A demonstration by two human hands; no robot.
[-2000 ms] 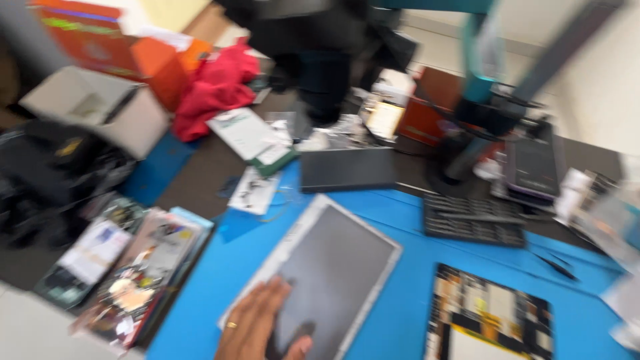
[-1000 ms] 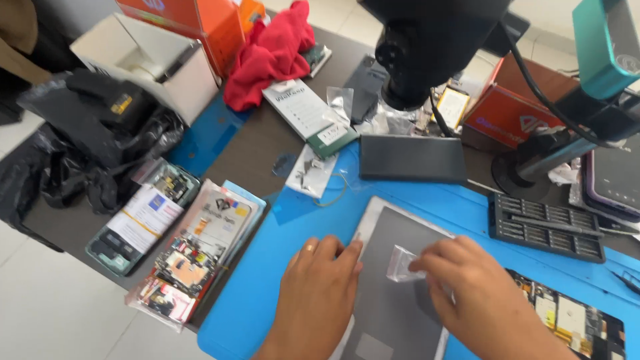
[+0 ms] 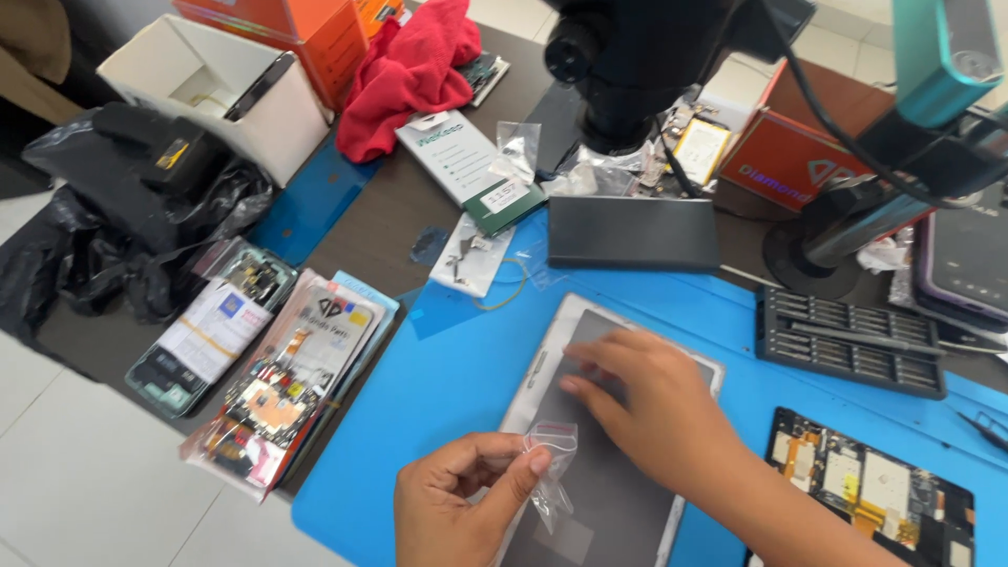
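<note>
My left hand (image 3: 472,488) pinches a small clear zip bag (image 3: 553,472) between thumb and fingers, above a flat grey panel with a pale frame (image 3: 606,465). What the bag holds is too unclear to tell. Over the upper part of that panel is my right hand (image 3: 638,386), its thumb and fingers apart with nothing seen between them. The panel lies on a blue work mat (image 3: 378,441). To the right, an opened tablet (image 3: 874,488) shows its circuit board and flex cables, partly cut off by the frame.
A screwdriver bit case (image 3: 850,339) and a black box (image 3: 632,234) lie beyond the panel. A microscope head (image 3: 614,71) hangs above. Phone parts in sleeves (image 3: 295,378), a disassembled phone (image 3: 213,339), a black plastic bag (image 3: 118,228), a white box (image 3: 276,134) and a red cloth (image 3: 409,79) are at left.
The small clear bag, over the panel at my right fingers one second ago, is now in my left hand. My right hand has moved off it, towards the panel's far end.
</note>
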